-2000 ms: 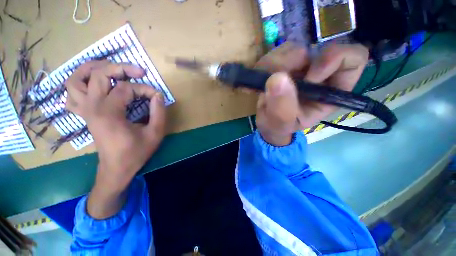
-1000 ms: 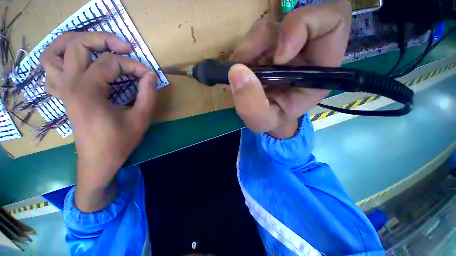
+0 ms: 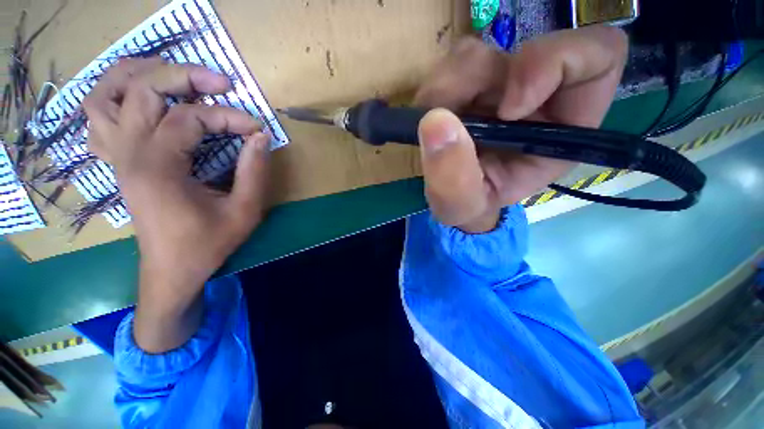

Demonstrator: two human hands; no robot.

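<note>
A white striped panel (image 3: 226, 71) lies on the tan cardboard sheet (image 3: 352, 50), with thin dark wire leads (image 3: 84, 138) across and beside it. My left hand (image 3: 172, 163) rests over the panel, thumb and forefinger nearly meeting at its right edge; whether they pinch a wire is too small to tell. Dark wires show in the gap below the forefinger, and the hand hides the panel's middle. My right hand (image 3: 549, 88) grips a black soldering iron (image 3: 402, 125). Its metal tip points left, just right of the panel's edge and clear of my left fingertips.
Another striped panel (image 3: 15, 201) is at the far left. A speckled tray (image 3: 536, 21), black items and a metal-rimmed box (image 3: 603, 10) are at upper right, beside a green item (image 3: 483, 12). The iron's cord loops right. The green bench edge (image 3: 327, 222) crosses below the cardboard.
My right hand first brought the iron's tip left to the panel's right edge, then drew it slightly back right. My left hand shifted only a little, keeping its curled pose.
</note>
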